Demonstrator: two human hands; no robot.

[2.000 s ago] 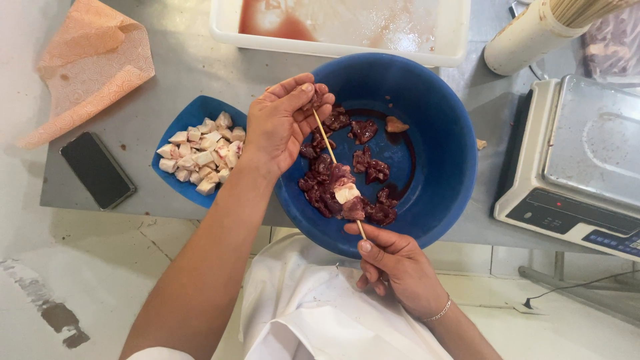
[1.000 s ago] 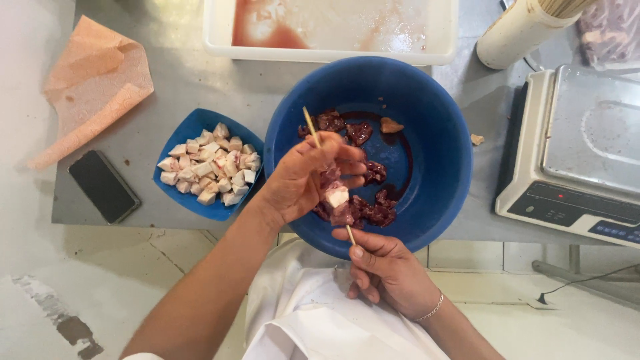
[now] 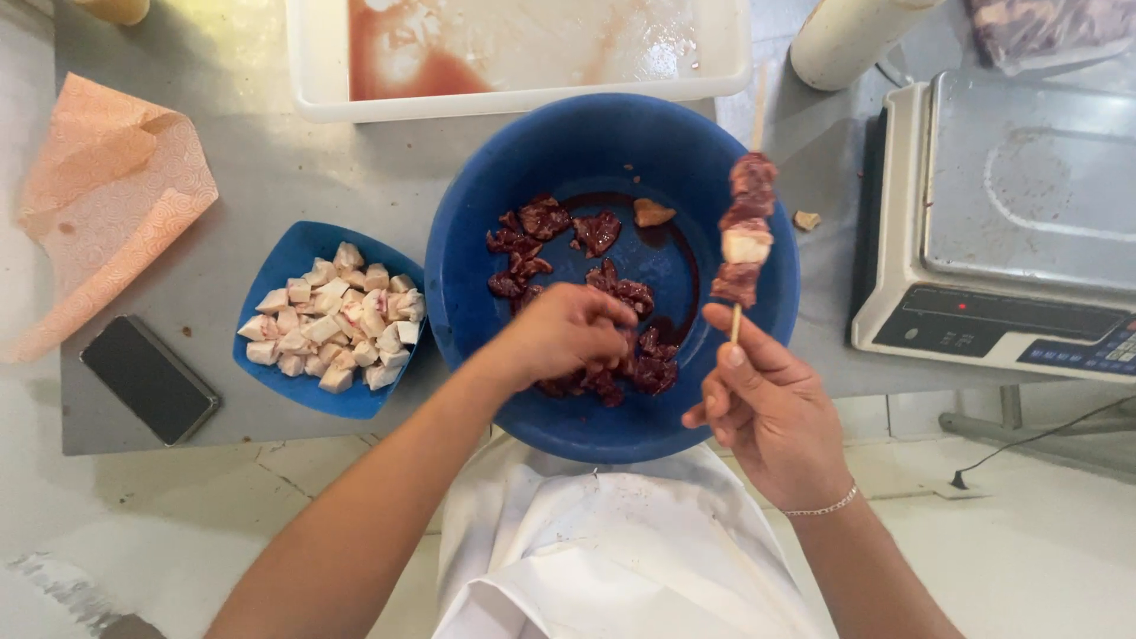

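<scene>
My right hand (image 3: 768, 390) grips the lower end of a wooden skewer (image 3: 736, 324), held upright in view over the right rim of a round blue basin (image 3: 612, 120). Dark red meat pieces and one pale fat cube (image 3: 746, 247) are threaded on it. Down in the basin, my left hand (image 3: 577, 333) is among the dark red meat chunks (image 3: 655, 364), its fingers bent; whether it pinches a piece cannot be told. More chunks (image 3: 543, 217) lie toward the basin's upper left. A smaller blue bowl (image 3: 306, 238) to the left holds pale fat cubes (image 3: 342, 319).
A white tray (image 3: 532, 99) with reddish liquid stands behind the basin. On the right are a scale (image 3: 1021, 177), a white cylindrical container (image 3: 848, 44) and bagged meat (image 3: 1052, 27). A phone (image 3: 149, 380) and orange paper (image 3: 106, 177) lie left on the metal table.
My left hand has let go of the skewer and moved down into the meat in the basin. My right hand has moved right with the skewer, now over the basin's right rim.
</scene>
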